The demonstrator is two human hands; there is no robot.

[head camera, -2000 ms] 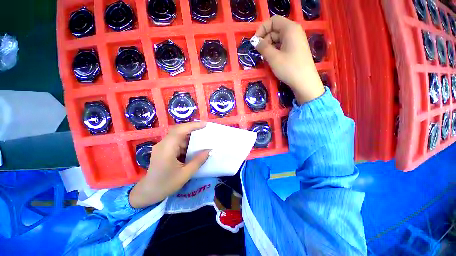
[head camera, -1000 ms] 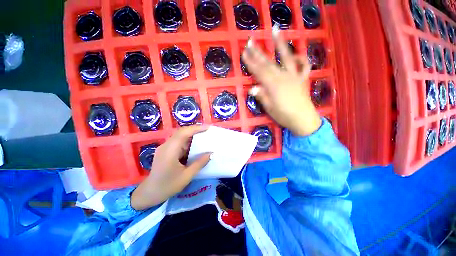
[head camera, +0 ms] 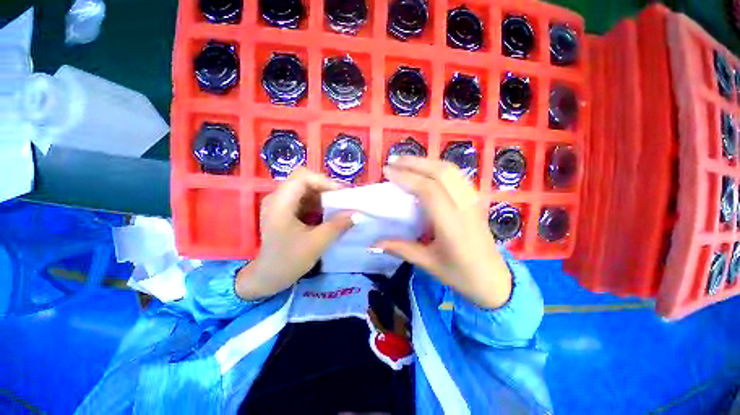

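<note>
A folded white sheet [head camera: 369, 231] is held between both hands over the near edge of the red foam tray [head camera: 215, 250]. My left hand [head camera: 294, 231] grips its left side, thumb on top. My right hand [head camera: 450, 231] has its fingers and thumb on the sheet's right side. Round dark watch heads [head camera: 407, 91] sit in the tray's square pockets; the hands hide some near pockets. The near left corner pocket [head camera: 215, 215] holds no watch head.
Layered red trays [head camera: 625, 154] stand to the right, beside a tilted tray [head camera: 696, 162] with more watch heads. At left are a translucent white bottle [head camera: 97, 113] and a crumpled clear wrap [head camera: 84, 20]. White paper scraps [head camera: 154, 255] lie near the blue stool [head camera: 49, 251].
My right hand has come down from over the tray to the white sheet, near my left hand. The view has shifted, so the trays appear further right and the bottle shows more fully.
</note>
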